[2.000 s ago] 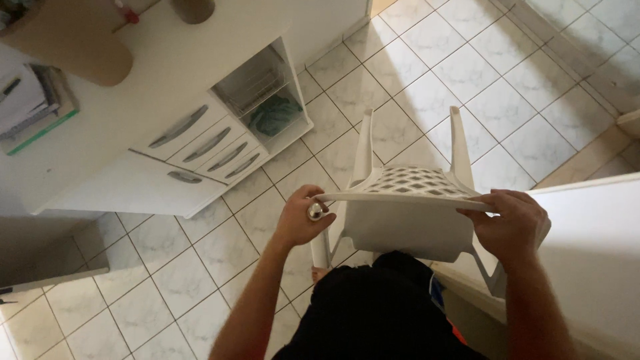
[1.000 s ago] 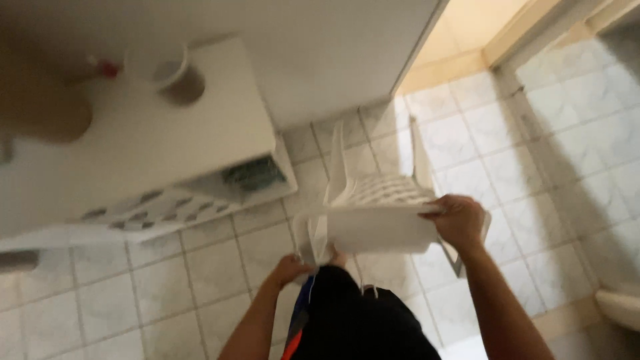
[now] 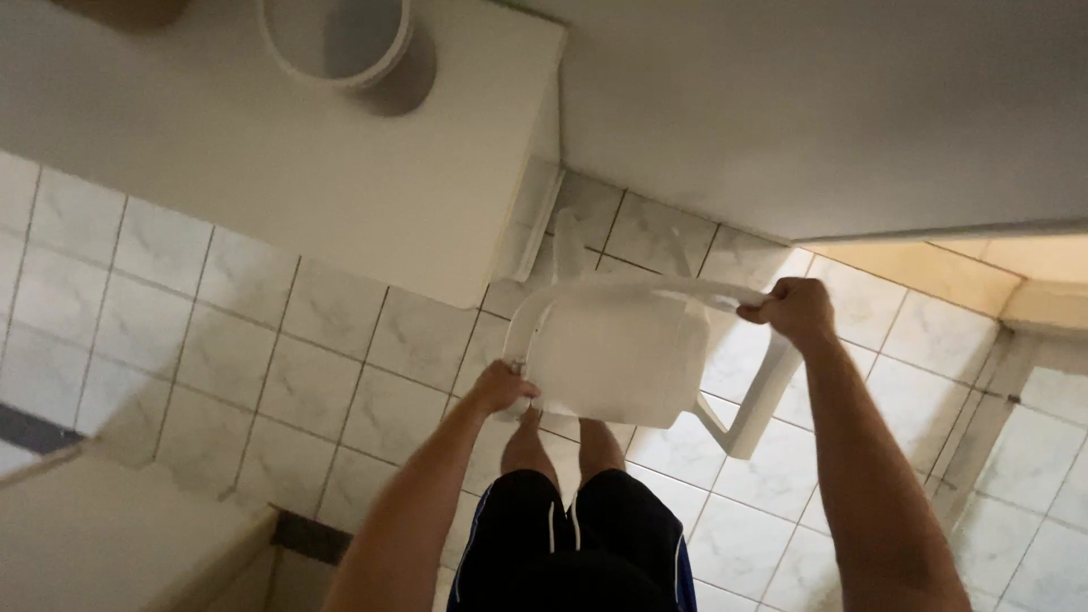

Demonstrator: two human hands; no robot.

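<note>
A white plastic armchair (image 3: pixel 620 353) is in front of my legs, low over the tiled floor; whether its legs touch the floor I cannot tell. My left hand (image 3: pixel 501 387), with a ring on one finger, grips its left side near the armrest. My right hand (image 3: pixel 795 310) is closed on the right end of the curved top edge. One chair leg points down to the right, and others extend toward the wall. The seat is mostly hidden, and the far legs look blurred.
A white cabinet (image 3: pixel 408 195) stands at the upper left, with a translucent plastic bucket (image 3: pixel 336 81) on top. A grey wall (image 3: pixel 722 110) runs behind the chair, and a doorway threshold (image 3: pixel 1054 302) lies at the right. Another white surface (image 3: pixel 127 527) is at the lower left.
The view has shifted strongly. Two seconds ago both hands held the ends of the chair's top edge; my left hand is now lower, on its side. The chair has come close to the cabinet's end.
</note>
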